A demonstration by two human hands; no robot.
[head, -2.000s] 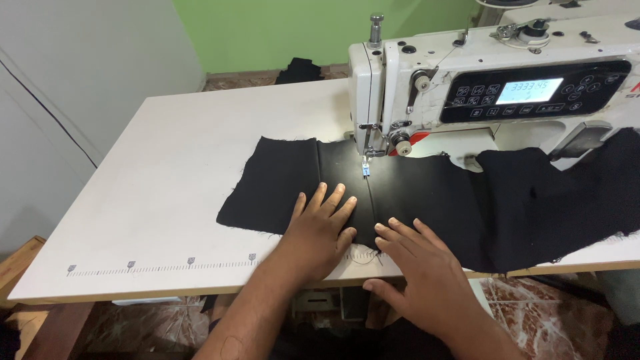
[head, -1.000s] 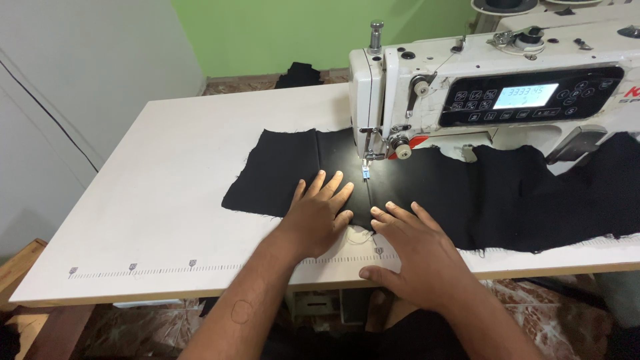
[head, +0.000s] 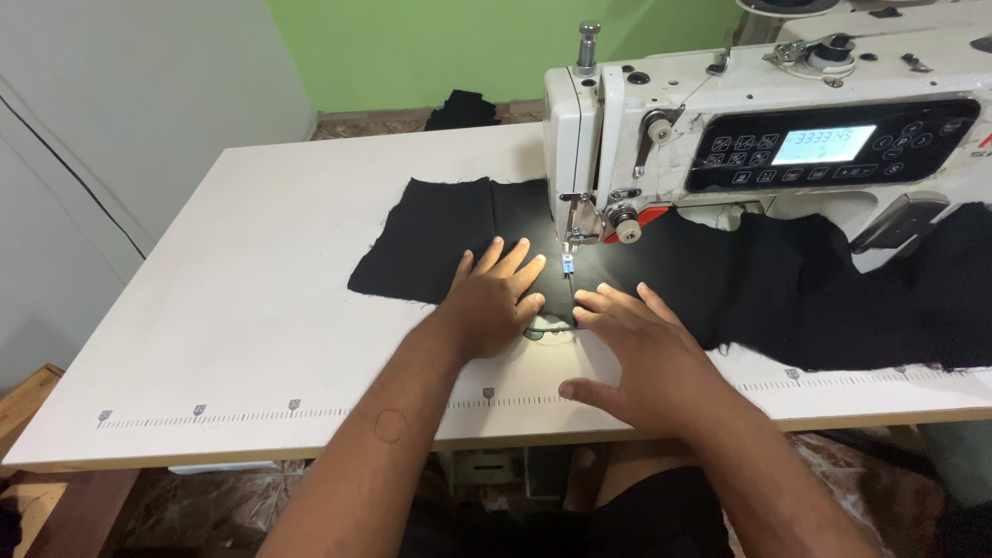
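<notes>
Black fabric with frayed edges lies flat on the white sewing table and passes under the blue presser foot of a white industrial sewing machine. A seam line runs from the foot toward the cloth's near edge. Left of that line, my left hand rests on the fabric with its fingers spread. My right hand has its fingertips on the fabric just right of the line, its thumb out over the bare tabletop. Neither hand grips anything. The needle tip is too small to make out.
A printed ruler scale runs along the near edge of the white table. The machine's lit control panel faces me. Dark cloth shows behind the table's far edge. Fabric bunches beneath the machine arm at the right.
The fabric has moved away from me under the presser foot, and its near edge now sits closer to the foot. Both hands stay on either side of the seam line.
</notes>
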